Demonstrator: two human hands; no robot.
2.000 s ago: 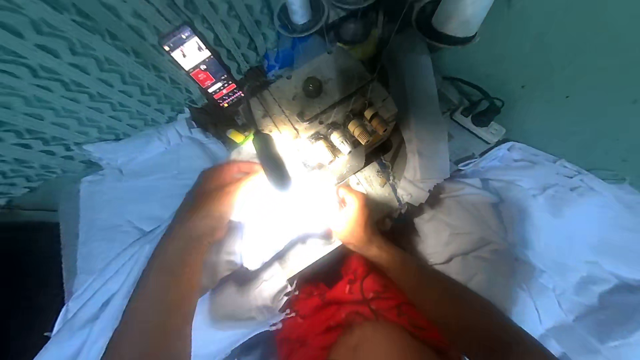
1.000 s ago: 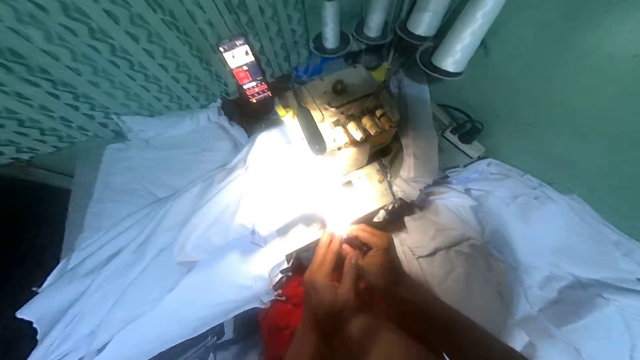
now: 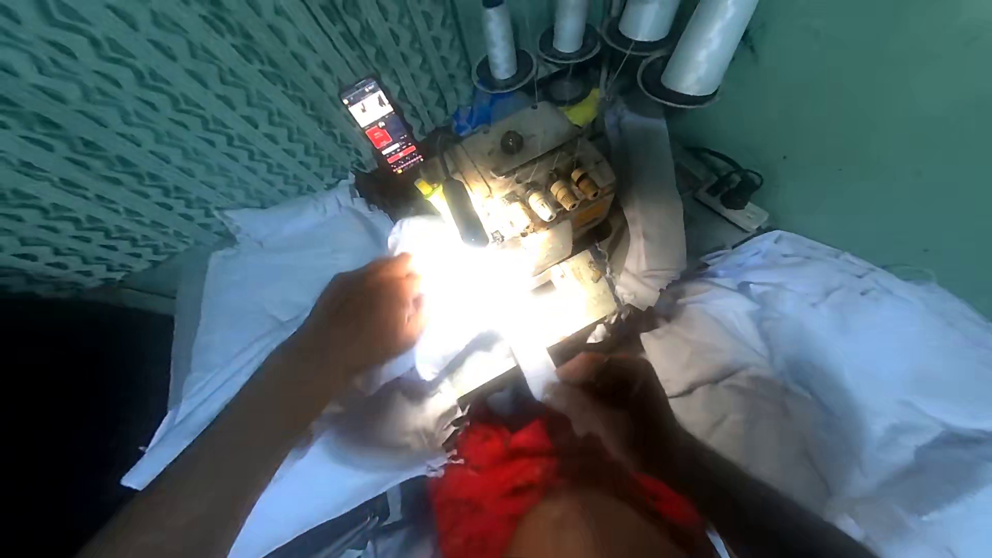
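Observation:
An overlock sewing machine with several tension dials stands under a glaring lamp that washes out its needle area. White cloth lies across the front left of its bed. My left hand is at the left edge of this bright cloth, its fingertips lost in glare; whether they pinch it cannot be told. At the bed's front edge, my right hand holds a narrow white end of cloth between its fingers. Red cloth lies below, by my lap.
Several cones of white thread stand behind the machine. A lit phone is at its back left. White cloth is piled at left and right. A power strip with a plug lies near the green wall.
One second ago my hands were together at the front edge of the machine bed. Now they are apart, the left hand up and to the left on the bright cloth.

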